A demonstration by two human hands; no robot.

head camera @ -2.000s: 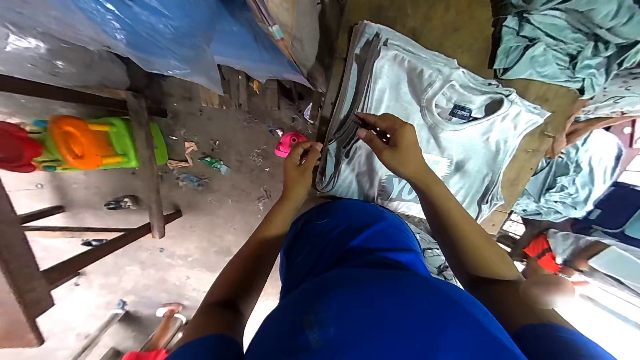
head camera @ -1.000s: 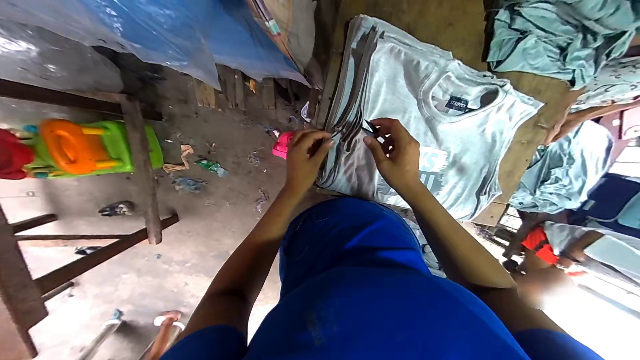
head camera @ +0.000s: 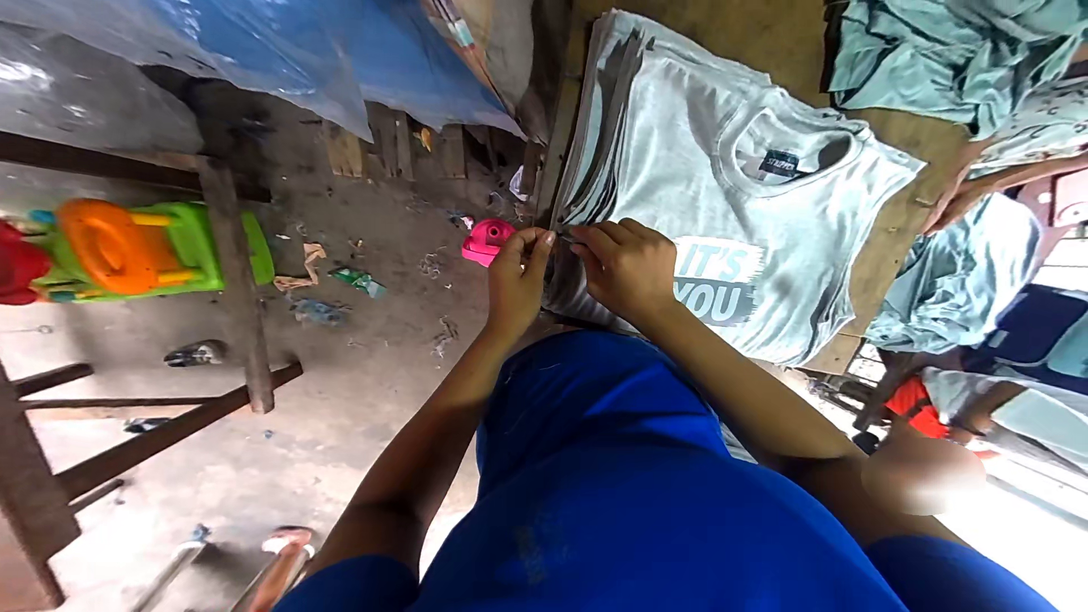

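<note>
A stack of light grey sleeveless shirts [head camera: 680,153] lies on a wooden table, with a printed front and a dark neck label on the top one. At the stack's left side, where the shirt edges hang in layers, my left hand [head camera: 520,272] pinches something small with thumb and forefinger, probably a shirt edge or thread. Close beside it, my right hand [head camera: 627,265] has its fingertips bent around a small dark object, too hidden to name, and its wrist rests over the top shirt. The two hands' fingertips nearly touch.
The wooden tabletop [head camera: 888,183] holds crumpled pale green cloth [head camera: 922,64] at the upper right. A pink object [head camera: 487,242] is on the floor left of my hands. Wooden trestle legs [head camera: 242,289] and a green and orange plastic toy [head camera: 183,251] stand farther left. Another person is at the right.
My left hand has gone from over the shirt edges to just off the stack's left side. My right hand has also shifted toward that side, its fingers more closed.
</note>
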